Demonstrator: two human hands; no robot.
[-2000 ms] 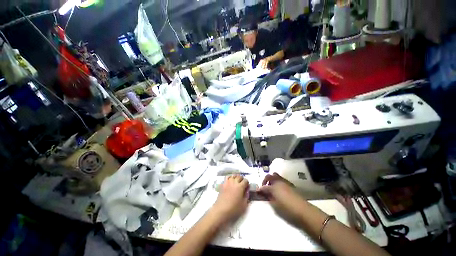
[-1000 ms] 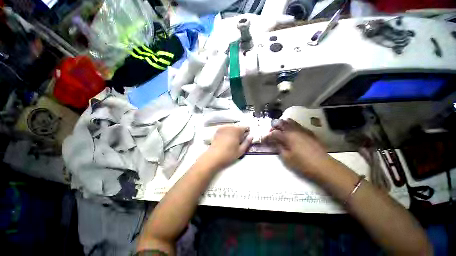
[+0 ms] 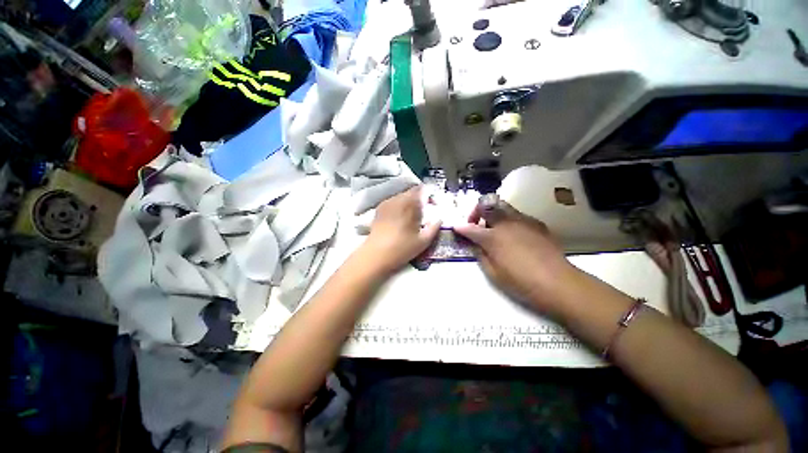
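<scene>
A small whitish cut piece [image 3: 450, 208] lies under the needle area of the white sewing machine [image 3: 549, 97], overexposed by bright light. My left hand [image 3: 400, 232] is on its left side, fingertips at the fabric. My right hand [image 3: 514, 252] is on its right side, thumb and finger pinched at its edge. The shiny needle plate [image 3: 452, 246] shows between and below my hands. The presser foot and needle are too bright and small to make out. A heap of light-grey cut pieces [image 3: 257, 239] lies left of my hands and hangs over the table edge.
Right of the needle lie a red-handled tool [image 3: 710, 279], a cord bundle [image 3: 682, 287], black loops [image 3: 760, 325] and a dark flat rectangle [image 3: 771, 248]. Behind the heap are blue fabric [image 3: 252, 146], a black garment with yellow stripes [image 3: 244, 88] and a red bag [image 3: 120, 137].
The view has tilted down and moved closer to the machine; the person and thread cones behind have left the picture. My hands remain at the needle, with my left hand slightly nearer my right.
</scene>
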